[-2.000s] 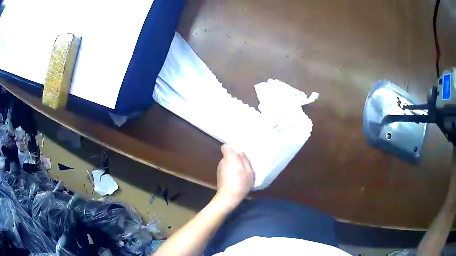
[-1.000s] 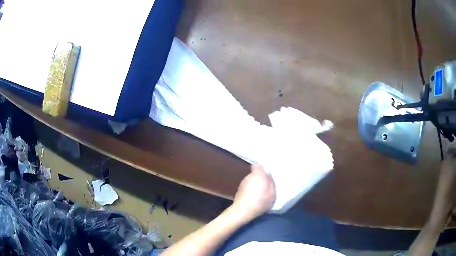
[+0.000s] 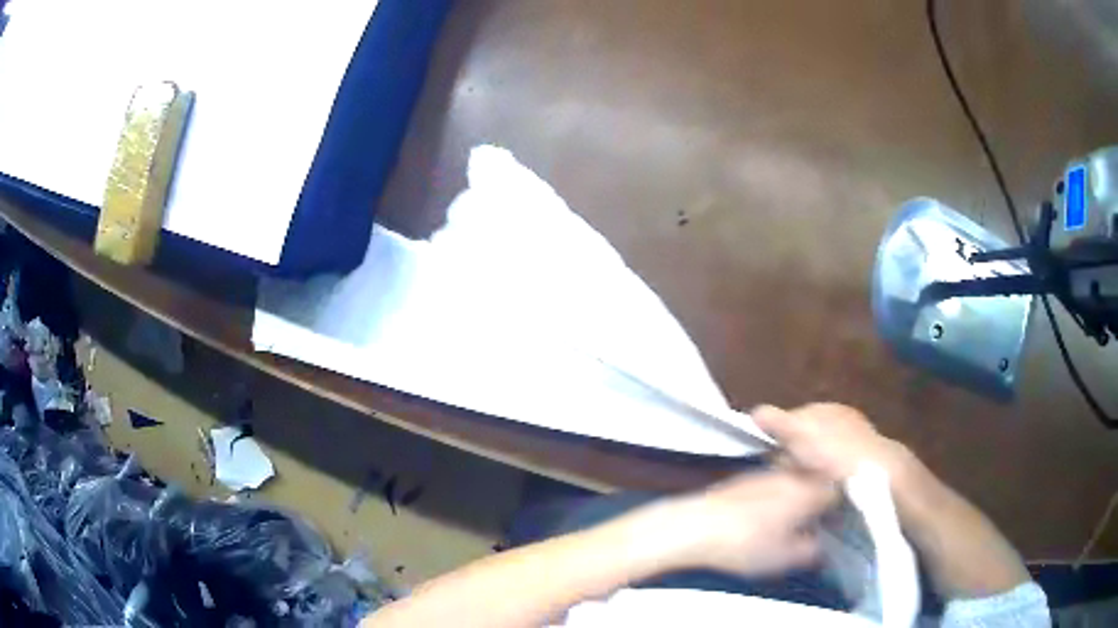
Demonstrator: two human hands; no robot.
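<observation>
A long white offcut strip (image 3: 539, 331) lies along the table's front edge, its left end against the dark navy fabric lay (image 3: 337, 196). Both my hands are at its right end. My right hand (image 3: 834, 442) grips the gathered end of the strip. My left hand (image 3: 772, 521) is blurred beside and below it; what its fingers hold cannot be told. A white piece hangs below my hands. The cloth cutting machine (image 3: 1085, 227) stands at the right on its silver base plate (image 3: 950, 301), with neither hand on it.
White marker paper (image 3: 233, 111) covers the lay, with a yellow-gold cloth weight (image 3: 145, 172) on it. A dark cable (image 3: 977, 129) runs behind the machine over the brown table (image 3: 736, 135). Plastic wrap (image 3: 135, 540) and scraps litter the floor at lower left.
My right hand has come in from the machine side and taken hold of the strip. My left hand has moved right. The strip is stretched out along the table edge, and the cable has shifted left.
</observation>
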